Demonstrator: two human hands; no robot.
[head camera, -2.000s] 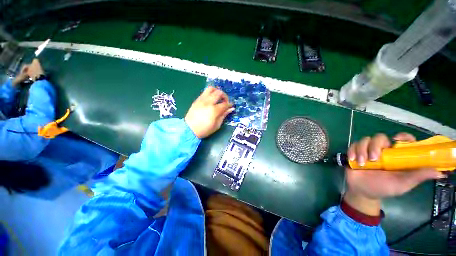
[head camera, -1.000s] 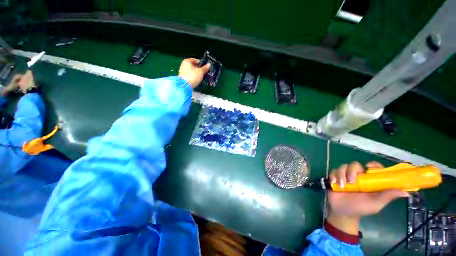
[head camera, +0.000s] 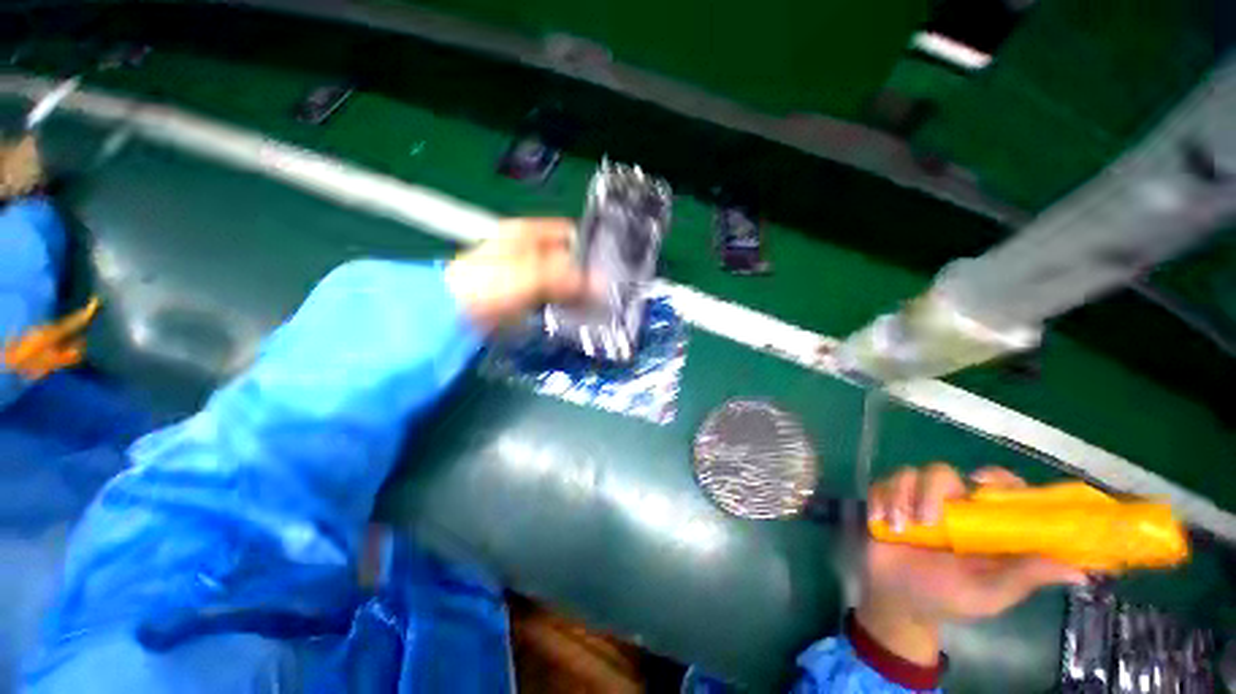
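Note:
My left hand (head camera: 522, 271) grips a phone unit (head camera: 624, 251) by its left side and holds it up over the white rail. The unit is silver and dark, blurred by motion. Below it, a clear bag with blue parts (head camera: 651, 373) lies on the green bench, partly hidden by the unit. My right hand (head camera: 935, 549) is closed around a yellow-orange electric screwdriver (head camera: 1051, 526). Its dark bit end points left, at the right edge of the round grey screw tray (head camera: 754, 458).
Phone units lie on the green belt, one (head camera: 531, 156) behind my left hand and one (head camera: 740, 237) further right. A pale post (head camera: 1057, 258) slants at right by the white rail (head camera: 759, 332). Several units (head camera: 1152, 648) stand at lower right. A person's blue sleeve (head camera: 30, 264) is at far left.
My left hand has brought the phone unit from the belt toward me, over the rail and bag. The finished-looking unit seen earlier on the bench is gone. The screwdriver stays by the tray.

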